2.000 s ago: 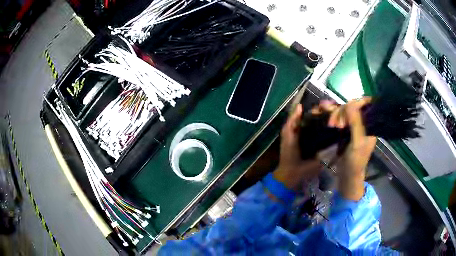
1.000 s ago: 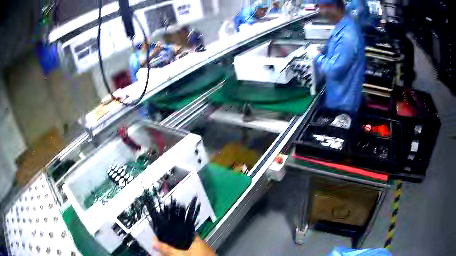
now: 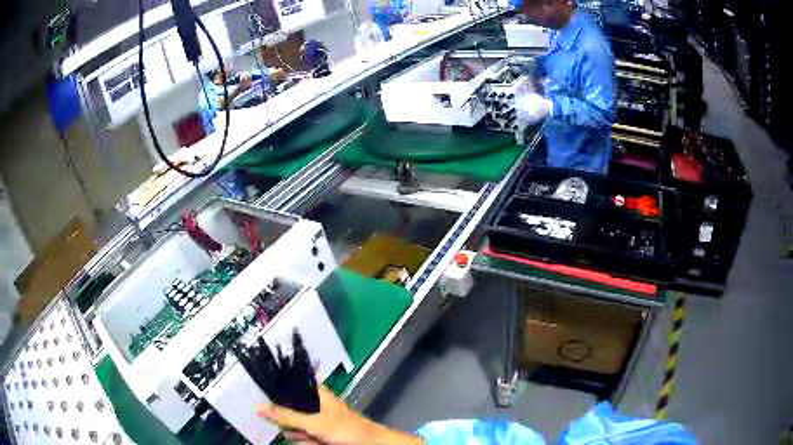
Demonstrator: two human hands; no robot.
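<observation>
My left hand (image 3: 326,421) is at the bottom, left of centre, around the lower end of a bundle of thin black strands (image 3: 287,374). The strands fan upward in front of the near side of a white metal unit housing (image 3: 222,326). Contact between bundle and housing cannot be told. The open housing holds a green circuit board (image 3: 178,304) and red and black leads (image 3: 200,235). My right hand is out of the picture; a blue sleeve shows at the bottom right.
A parts cart with black divided trays (image 3: 574,235) stands at the right. A second white housing (image 3: 435,96) is farther up the line by a person in blue. A black cord (image 3: 228,113) hangs at upper left. A ball-transfer table (image 3: 56,382) is at lower left.
The view has swung from the cart with phone and white harnesses to the line. Both hands were at the black bundle; now only my left hand shows on it.
</observation>
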